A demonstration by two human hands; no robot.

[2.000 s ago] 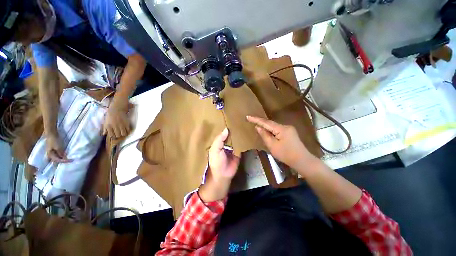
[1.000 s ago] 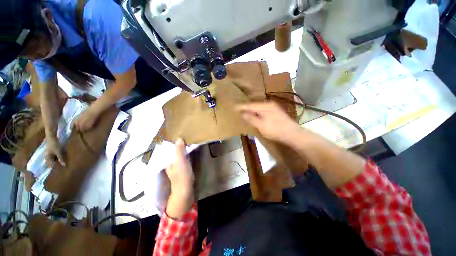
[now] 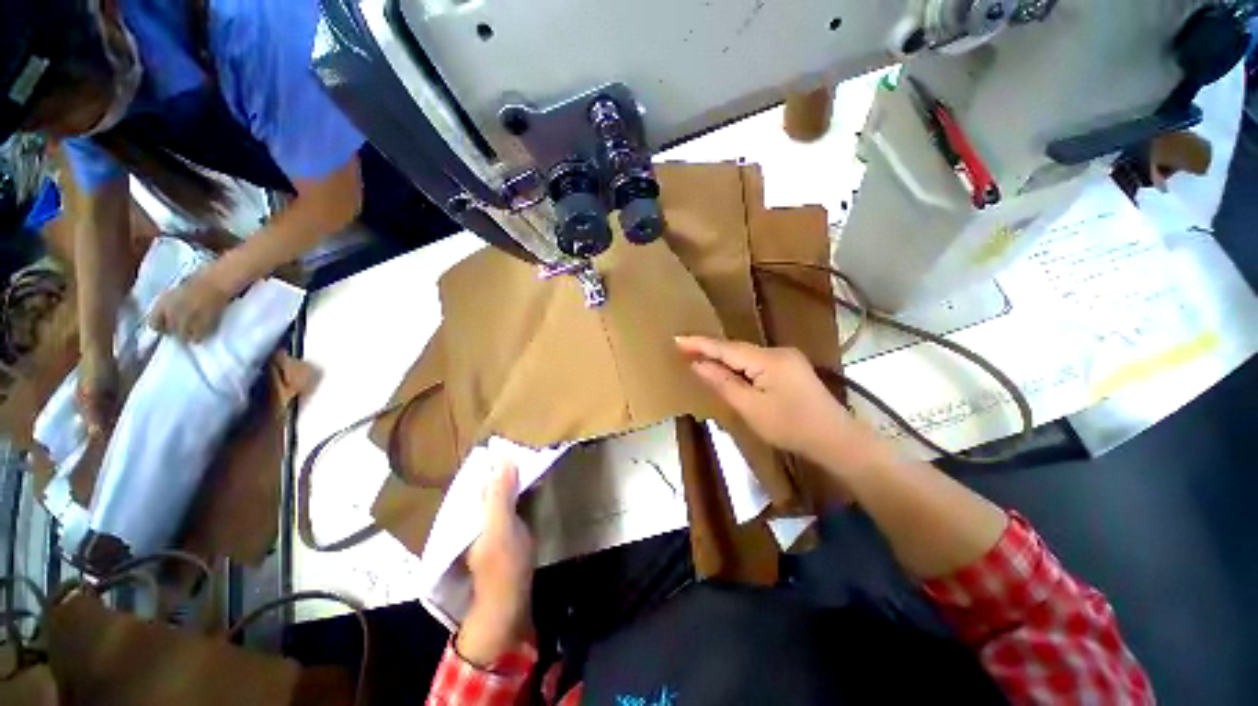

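Observation:
A brown bag panel (image 3: pixel 538 345) lies folded on the white machine table under the presser foot (image 3: pixel 593 290). A thin dark seam (image 3: pixel 613 359) runs from near the foot toward the panel's front edge. My left hand (image 3: pixel 500 552) holds the panel's folded, white-backed corner (image 3: pixel 476 503) at the front left, thumb on top. My right hand (image 3: pixel 752 386) lies on the right part of the brown piece, thumb and index finger near each other; whether it pinches the material cannot be told. Narrow brown handles (image 3: pixel 324 483) curve out at the left and right.
The sewing machine head (image 3: pixel 690 55) with black tension knobs (image 3: pixel 582 224) hangs above. At the right are red-handled snips (image 3: pixel 966 159) and printed sheets (image 3: pixel 1076 290). A thread spool (image 3: pixel 809 113) stands behind. A person in blue (image 3: pixel 262 111) handles white-backed pieces (image 3: pixel 180 386); brown pieces (image 3: pixel 152 648) lie lower left.
My left hand has moved left and down from the seam and now holds the turned-up corner. The brown material has shifted and its front edge is straighter. The other person has folded a white-backed piece.

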